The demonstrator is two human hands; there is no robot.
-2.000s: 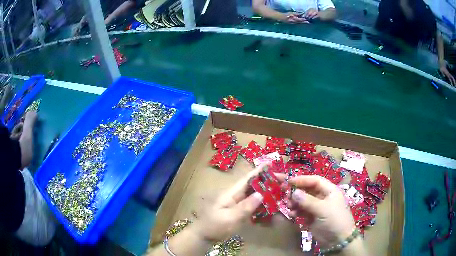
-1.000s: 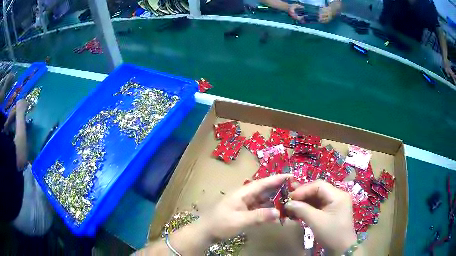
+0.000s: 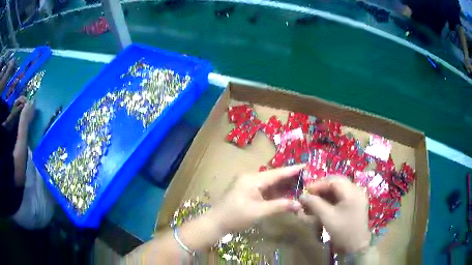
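Note:
My left hand (image 3: 256,194) holds a circuit board (image 3: 299,184) nearly edge-on between thumb and fingers, so it looks like a thin dark line. My right hand (image 3: 336,204) touches the board's right side with thumb and forefinger; a tiny gold glint shows at the fingertips, too small to tell clearly. Both hands are over the cardboard tray (image 3: 204,155). A heap of red boards (image 3: 331,150) lies behind and right of the hands. Loose gold-silver metal parts (image 3: 235,248) lie in the near left part, partly hidden by my left forearm.
A blue plastic tray (image 3: 121,155) with many metal parts stands left of the carton. A dark object (image 3: 173,150) lies between them. The green surface with a pale rail (image 3: 450,150) runs beyond. Another person's arm (image 3: 21,140) is at the left, another person (image 3: 440,15) at the top right.
The view has tilted down, so the trays sit higher in the picture. The board in my left hand has turned from showing its red face to edge-on. The small board beyond the carton has left view.

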